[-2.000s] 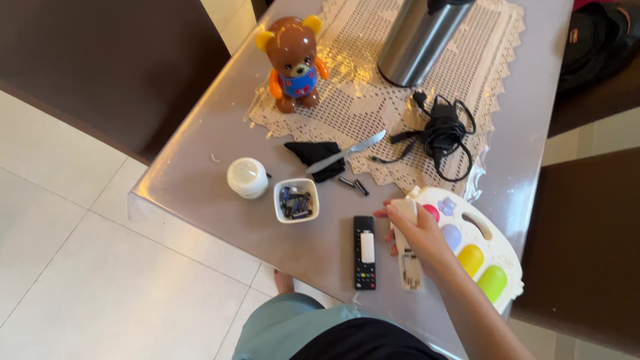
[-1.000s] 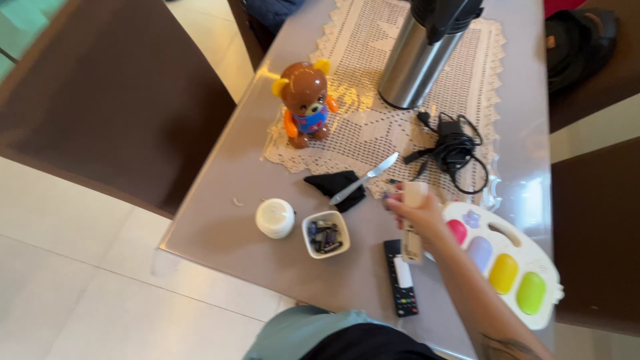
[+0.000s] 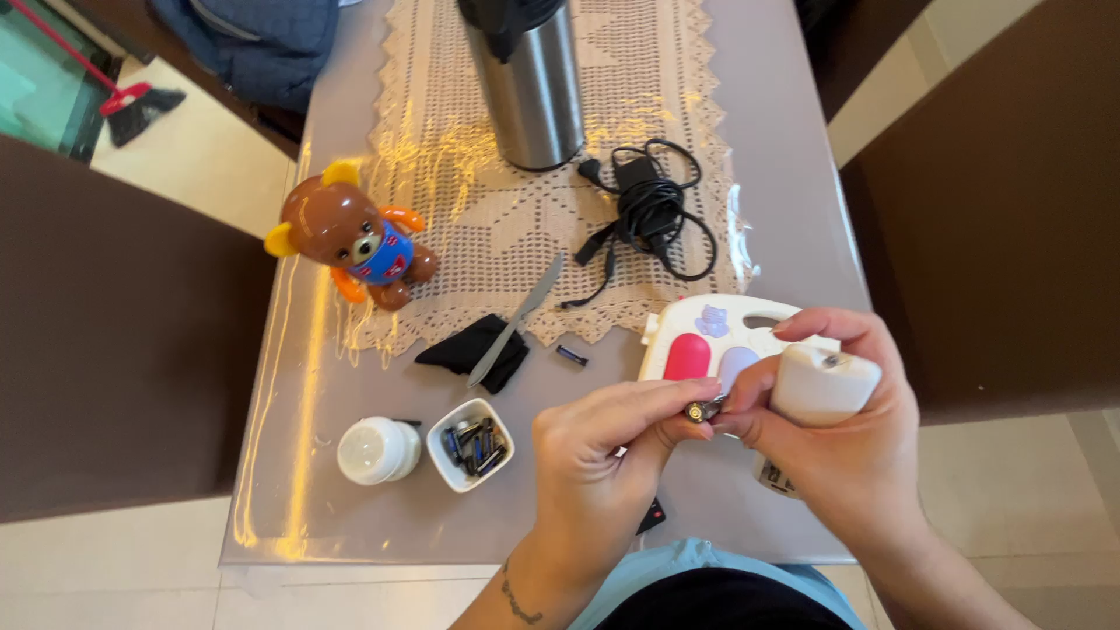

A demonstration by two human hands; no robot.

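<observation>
My left hand (image 3: 612, 451) pinches a small battery (image 3: 703, 410) between thumb and fingers, and the thumb and index finger of my right hand (image 3: 840, 437) touch its other side. A white remote-like device (image 3: 822, 385) rests in my right palm, its narrow end facing up. Under and behind my hands lies a white toy keyboard with coloured keys (image 3: 689, 354). One loose battery (image 3: 572, 354) lies on the table, beyond my left hand. A square white bowl (image 3: 444, 472) holds several batteries. The black remote control (image 3: 652, 516) is mostly hidden by my left hand.
A table knife (image 3: 516, 324) lies across a black cloth (image 3: 459, 350). Left of the bowl stands a white jar (image 3: 372, 451). A toy bear (image 3: 332, 223), a steel thermos flask (image 3: 534, 96) and a coiled black power adapter (image 3: 649, 206) are on or by the crocheted runner (image 3: 516, 219).
My left hand has come into view and holds a battery. My right hand has brought the white device nearer to my body. The view has shifted.
</observation>
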